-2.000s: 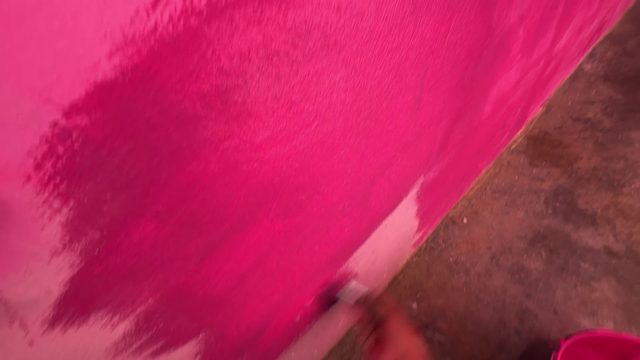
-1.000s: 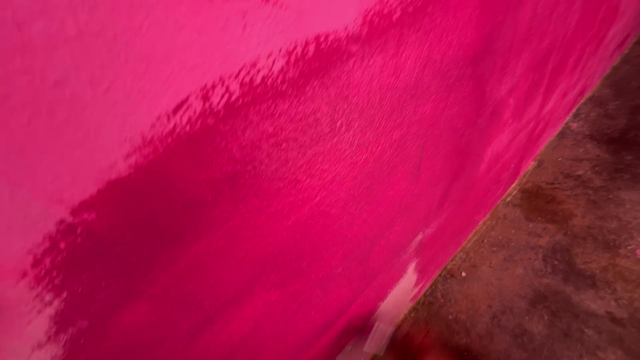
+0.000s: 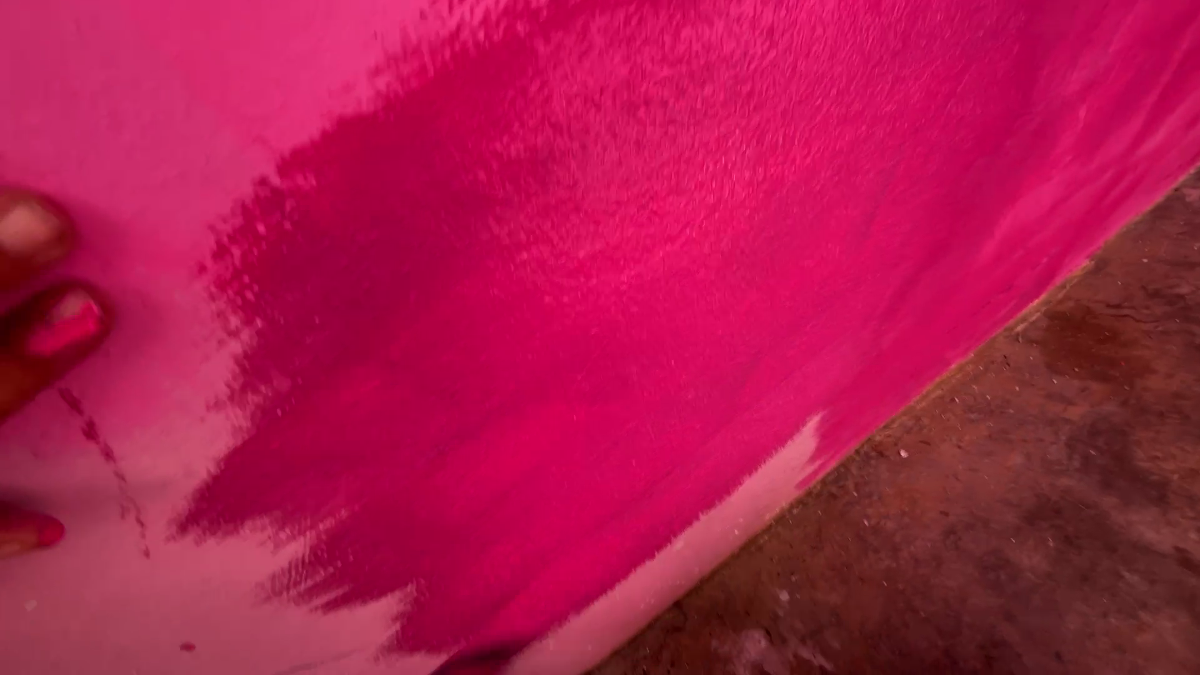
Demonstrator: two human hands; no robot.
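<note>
At the left edge, the fingertips of my left hand [image 3: 58, 314] rest spread against the painted wall [image 3: 112, 141], with pink paint on at least one nail. They hold nothing that I can see. Right of them spreads a broad patch of wet, deep pink paint [image 3: 562, 375] with ragged brushed edges. A paler strip [image 3: 675, 562] runs along the wall's foot. A dark tip [image 3: 483, 656], too little shown to name surely, touches the bottom edge of the view beside that strip. My right hand is out of view.
A stained, reddish-brown floor [image 3: 984, 525] meets the wall along a slanting edge at the lower right. A thin dotted line of dark pink marks [image 3: 103, 445] runs down the paler wall by my left fingers.
My left fingertips have come into view at the left. The hand with a brush, seen low two seconds ago, and the pink container's rim at the lower right are out of view.
</note>
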